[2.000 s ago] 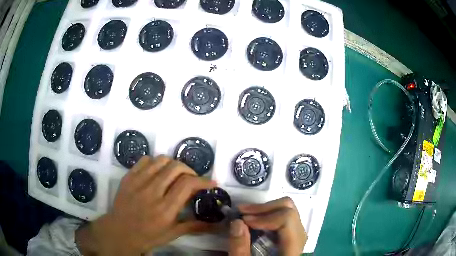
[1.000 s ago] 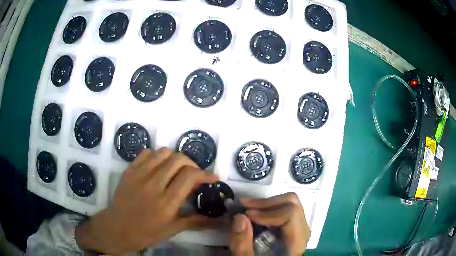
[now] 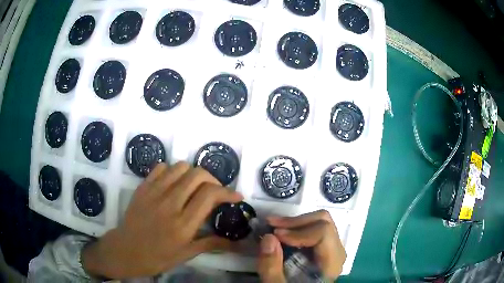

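My left hand (image 3: 160, 224) holds a round black part (image 3: 233, 221) by its edge over the near side of the white foam tray (image 3: 190, 130). My right hand (image 3: 309, 243) holds a dispensing syringe (image 3: 298, 266) like a pen, its tip at the right side of the held part. Whether the tip touches the part is too blurred to tell. The syringe's rear end is cut off by the bottom edge. Several more black discs (image 3: 225, 95) sit in the tray's square pockets. The bare hands hide some of the near pockets.
A black dispenser controller (image 3: 454, 188) with a red light and yellow labels stands at the right on the green mat (image 3: 395, 149). A clear air hose (image 3: 411, 207) loops beside it. A green piece (image 3: 488, 141) and a pale bundle (image 3: 488, 110) lie on the controller. Dark cables (image 3: 461, 251) run below it.
The tray and its discs have shifted slightly upward in view, and the controller slightly right. My right hand has moved slightly right. Both hands keep their hold.
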